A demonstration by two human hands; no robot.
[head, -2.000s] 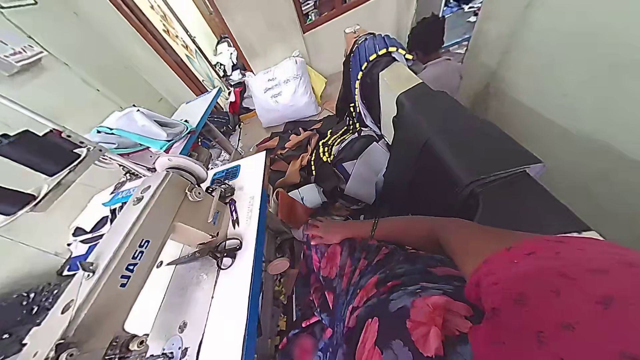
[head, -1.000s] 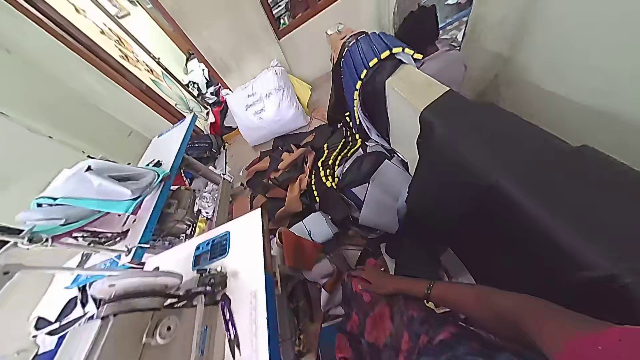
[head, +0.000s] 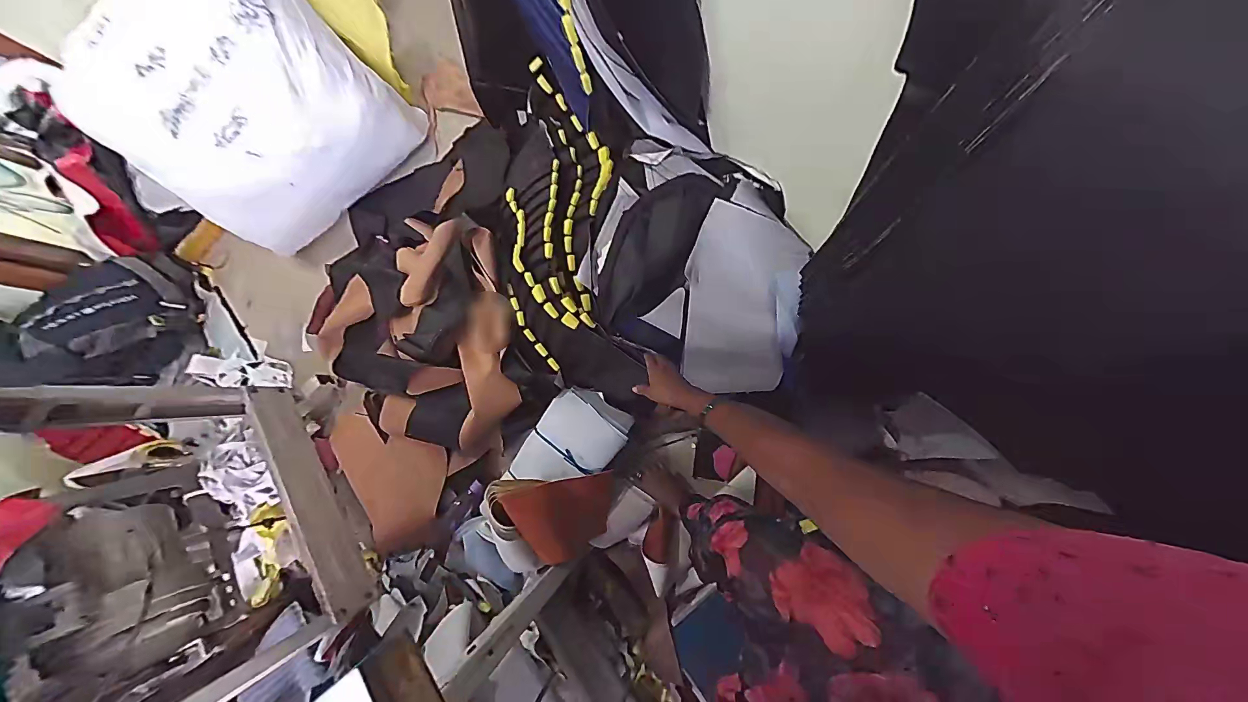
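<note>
My right hand (head: 673, 385) reaches in from the right, its fingertips at the edge of a black material piece (head: 609, 366). Whether they grip it or only touch it is unclear. Just beyond lie black strips with rows of yellow pieces (head: 551, 224). Grey sheet pieces (head: 736, 302) are right above the hand, and brown-and-black cut pieces (head: 429, 331) are heaped to its left. Below left of it are a white bundle tied with dark cord (head: 570, 434) and a reddish-brown roll (head: 561, 517). My left hand cannot be made out.
A stuffed white sack (head: 244, 117) with writing stands at the upper left. Large black material (head: 1024, 263) hangs over the right side. A frame's grey bars (head: 307, 507) cross the lower left above scraps. Floral cloth (head: 819, 595) covers the lower middle.
My right hand has moved off the floral cloth to the black material beyond it. The view has swung down and closer to the heap; the sewing machine is out of view.
</note>
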